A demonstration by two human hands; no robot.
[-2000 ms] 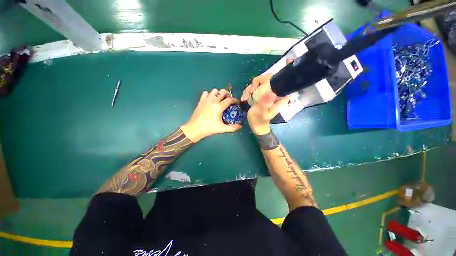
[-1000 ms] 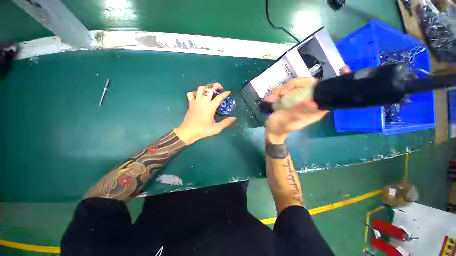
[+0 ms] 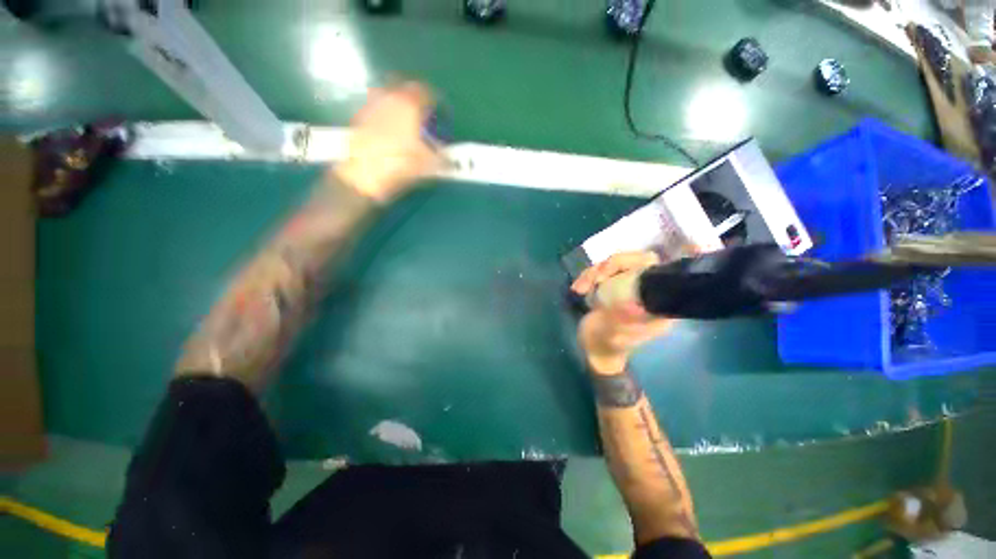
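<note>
My left hand (image 3: 391, 140) is blurred and reaches over the white divider strip at the upper left of centre. A small dark blue piece, likely the round unit (image 3: 435, 128), shows at its right edge. My right hand (image 3: 620, 311) grips the pale nose of the black power driver (image 3: 710, 284), which lies nearly sideways with its tip at the left. The driver is in front of the white-grey screw feeder (image 3: 639, 235), near the feeder's left end.
A blue bin (image 3: 836, 333) of shiny small parts stands right of the feeder. Several dark round units, one of them at the upper right (image 3: 748, 58), sit beyond the divider strip (image 3: 535, 169). A black cable (image 3: 630, 93) runs to the feeder. A grey post (image 3: 208, 76) rises at the upper left.
My left hand has moved from the near bench up to the divider strip, taking the round unit off the near bench. My right hand still holds the driver. More round units show at the top.
</note>
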